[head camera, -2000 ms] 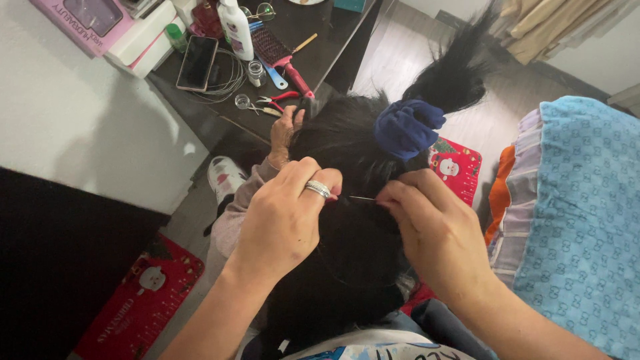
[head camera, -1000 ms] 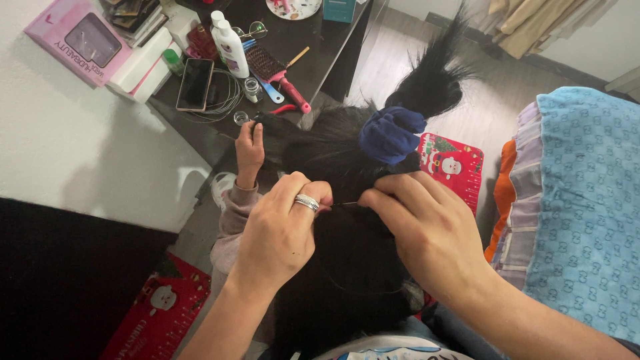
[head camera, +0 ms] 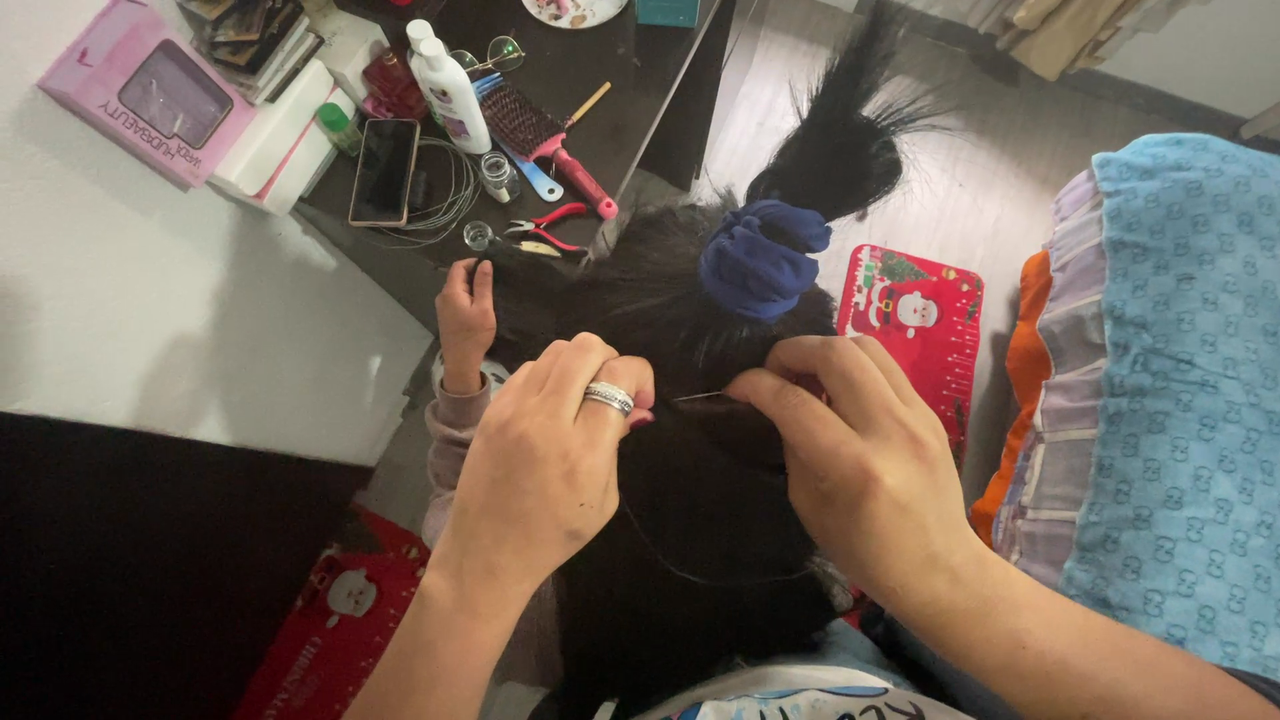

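A seated person's long black hair hangs in front of me, its upper part tied up with a blue fabric scrunchie. Between finger and thumb my right hand pinches a thin metal needle, whose tip points left across the hair. A fine thread loops over the hair below. My left hand, with a silver ring, has its fingers closed at the hair just left of the needle; it seems to pinch a section, though the fingertips are partly hidden. The person's own hand is raised by the hair at the left.
On the dark table lie a phone, coiled wire, a white bottle, a red paddle brush, red-handled pliers and small glass jars. A blue patterned cover is at the right. Red Christmas mats lie on the floor.
The seated person's hand has moved away from the pliers, to the left, since the earliest frame. My hands stay close together at the hair, with the needle still in my right fingers.
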